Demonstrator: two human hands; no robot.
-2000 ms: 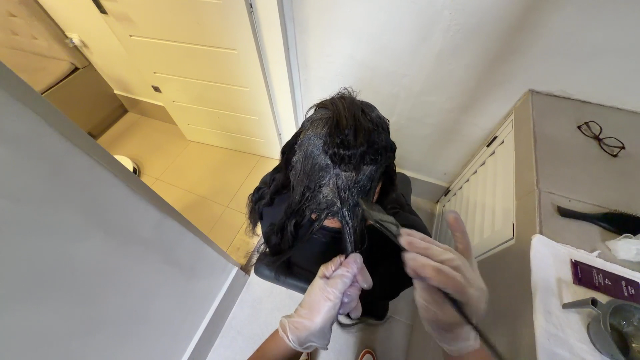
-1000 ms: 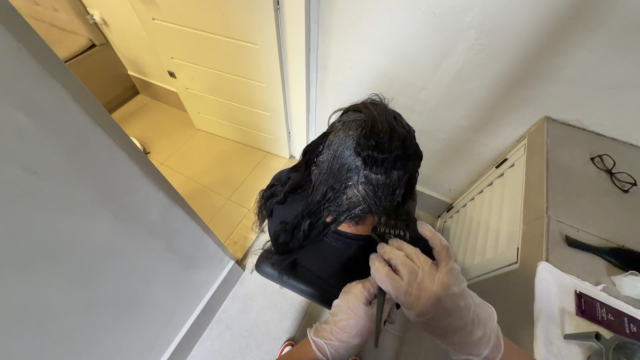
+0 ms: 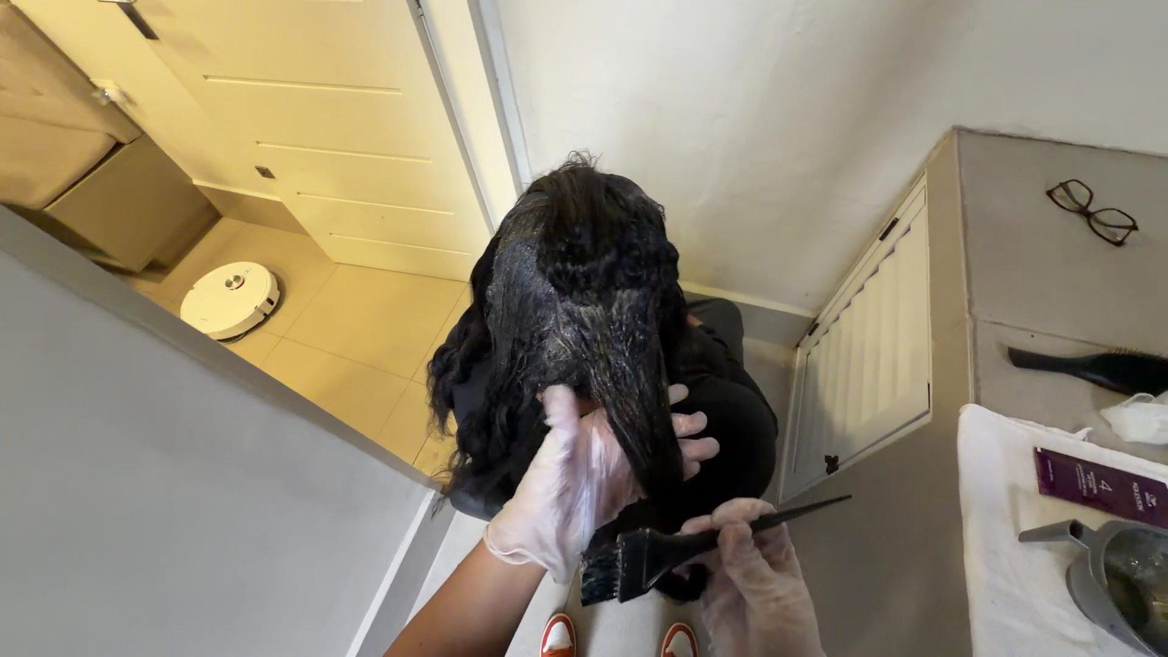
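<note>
A seated person's dark hair (image 3: 584, 301), coated in places with glossy wet product, is at the centre; the person wears black. My left hand (image 3: 593, 465), in a clear glove, lies palm up beneath a section of the hair, with its fingers spread. In my gloved right hand (image 3: 753, 557) is a black tint brush (image 3: 657, 558), its bristles pointing left and coated with product, its thin tail pointing right. The brush is below the hair ends, apart from the head. A grey mixing bowl (image 3: 1109, 575) holding some product stands on a white towel (image 3: 1004, 529) at the lower right.
A purple packet (image 3: 1100, 484) lies on the towel. On the grey counter (image 3: 1022, 246) are eyeglasses (image 3: 1092, 212), a black hairbrush (image 3: 1095, 367) and crumpled white material (image 3: 1139, 418). A grey partition (image 3: 182, 474) stands at left, with a robot vacuum (image 3: 230, 299) beyond it. A louvred door (image 3: 862, 356) is at right.
My hands, close together one second ago, are now apart. My left hand has opened under the hair section. The brush has turned from upright to nearly level, bristles to the left.
</note>
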